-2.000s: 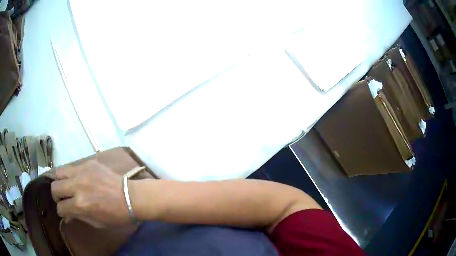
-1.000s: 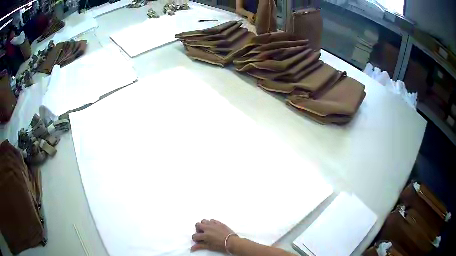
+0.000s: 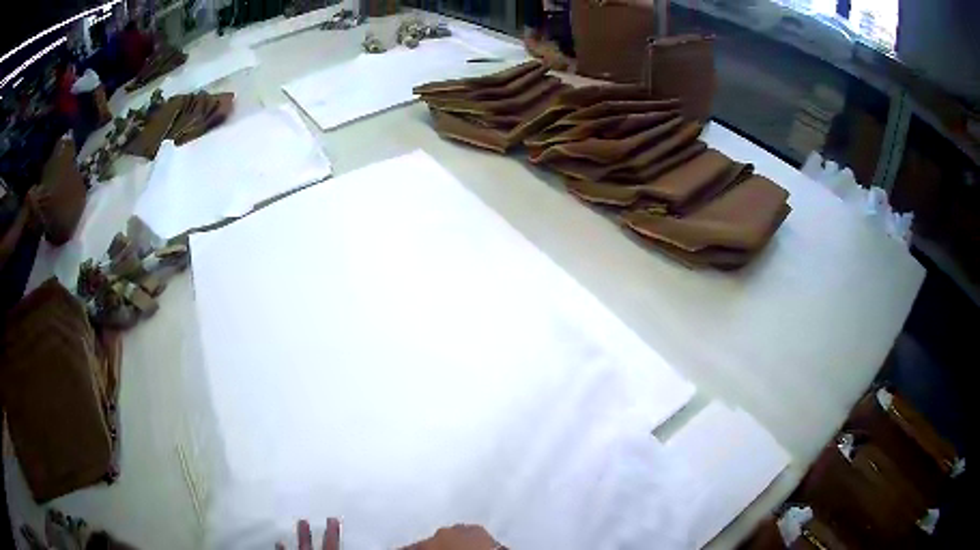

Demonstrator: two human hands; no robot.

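Observation:
A large white tissue stack point(image 3: 387, 322) lies in mid-table. Its top sheet is rippled at the near right, where thin white tissue overlaps part of the small white paper stack point(image 3: 736, 457). My left hand point(image 3: 310, 534) shows only as fingertips at the bottom edge, over the near part of the tissue. My right hand point(image 3: 457, 537) is a small rounded part at the bottom edge, to the right of it. Both hands are cut off by the edge, so their grip is hidden.
Brown unfilled bags point(image 3: 709, 215) lie fanned at the far right, with another brown pile point(image 3: 54, 387) at left. Strap bundles point(image 3: 129, 279) lie behind that pile. Filled bags point(image 3: 860, 483) stand below the table's right edge. A thin strip point(image 3: 190, 478) lies left of the tissue.
The view has swung up from the brown bag to the table. The right hand has moved down to the bottom edge, left fingertips have appeared, and the near tissue has shifted and rippled.

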